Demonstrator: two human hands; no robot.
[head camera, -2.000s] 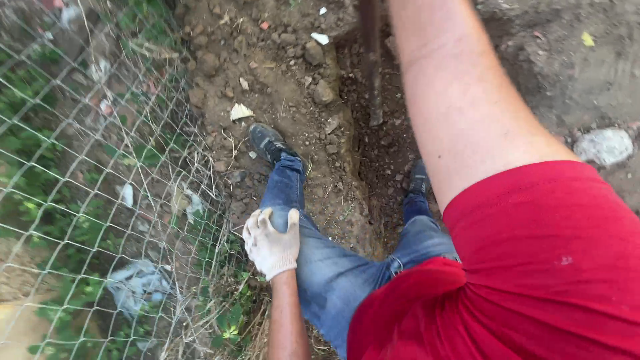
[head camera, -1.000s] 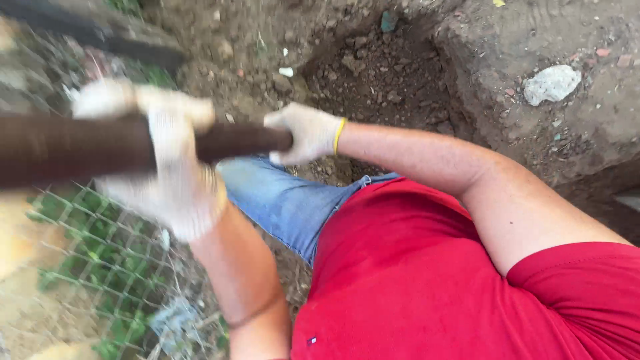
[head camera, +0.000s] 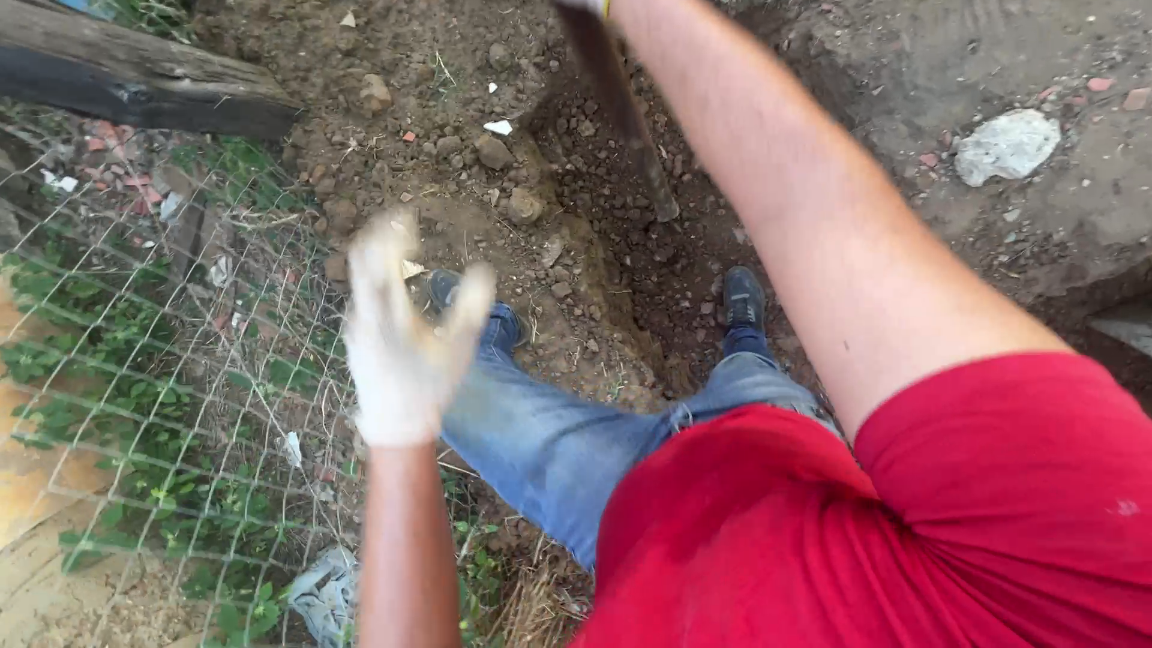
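My left hand (head camera: 405, 337), in a whitish work glove and blurred, is raised over my jeans-clad leg with its fingers apart and nothing in it. At the top edge, only a sliver of my gloved right hand (head camera: 589, 5) shows, closed around a long, rusty metal bar (head camera: 621, 99); the upper end of the bar is out of view. The bar slants down into a narrow dirt trench (head camera: 594, 162), its lower end over the loose soil. Whether that end touches the soil I cannot tell.
A chain-link fence (head camera: 171, 360) with weeds runs along the left, below a dark wooden post (head camera: 144, 76). One shoe (head camera: 744, 297) is in the trench, the other on the soil beside it. A pale rock (head camera: 1008, 147) lies at right; a dug-out hollow (head camera: 1111, 301) is beyond it.
One second ago both hands were on the bar, held across the view. My left hand has since let go, and the bar now points down into the trench from my right hand.
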